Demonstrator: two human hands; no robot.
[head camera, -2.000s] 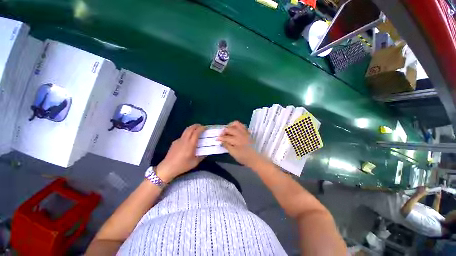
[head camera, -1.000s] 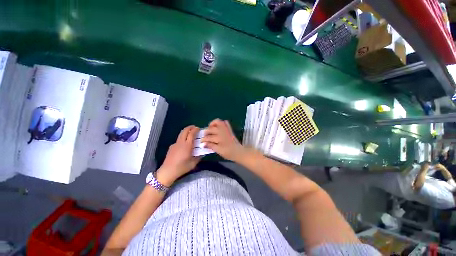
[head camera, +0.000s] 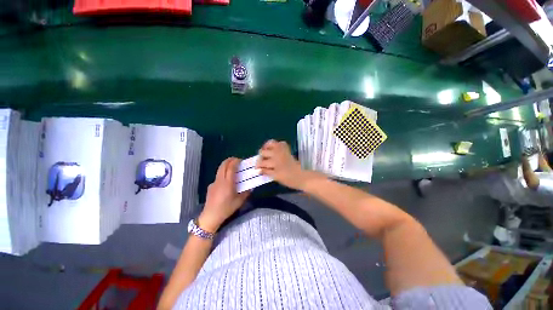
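Between my hands, near the bench's front edge, is a small white box (head camera: 247, 174) with dark gap lines across it. My left hand (head camera: 223, 192) grips its left end. My right hand (head camera: 280, 163) holds its right end, fingers over the top. To the right, several white boxes (head camera: 316, 140) lean in a fanned stack. A yellow seal sticker sheet (head camera: 360, 132) with a grid of black dots lies on top of them. The undersides of the held box are hidden.
Stacks of white retail boxes (head camera: 73, 181) with product pictures stand at left on the green bench (head camera: 176, 72). A small grey item (head camera: 239, 76) stands mid-bench. Red trays (head camera: 133, 6) and a brown carton (head camera: 450, 27) are at the back. A red stool (head camera: 124, 292) is on the floor.
The camera view has turned, so the bench and stacks appear shifted and the red trays have come into view. Both hands still hold the small white box, its visible part varying as my fingers move.
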